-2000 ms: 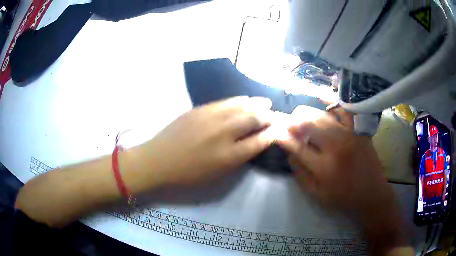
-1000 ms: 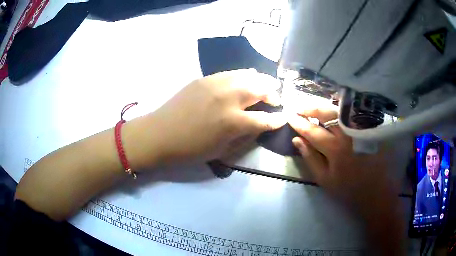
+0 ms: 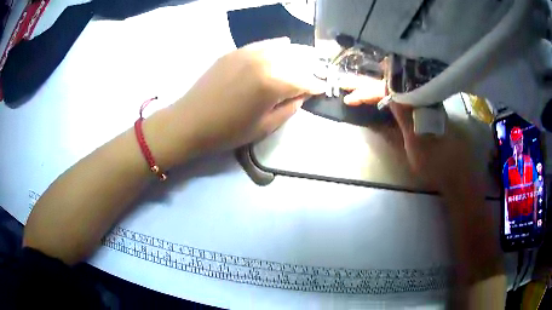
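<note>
A black curved fabric panel (image 3: 257, 24) lies flat at the sewing machine's presser foot (image 3: 331, 82); its upper end shows beyond my left hand and its lower part runs toward my right hand. My left hand (image 3: 260, 91) lies on the panel just left of the foot, its fingertips washed out by the bright lamp. My right hand (image 3: 417, 139) is right of the foot, partly behind the machine head, with fingertips on the fabric's edge. No white label can be made out in the glare.
The white machine head (image 3: 436, 36) overhangs the upper right. A phone (image 3: 519, 181) stands at right, near yellow packets (image 3: 479, 109). More black panels (image 3: 45, 51) lie at upper left. The bed plate (image 3: 339, 160) and a printed ruler scale (image 3: 254, 272) are in front.
Both hands and the panel have moved up toward the foot. My right fingers have spread away from my left hand. The view has shifted, and more of the bed plate shows.
</note>
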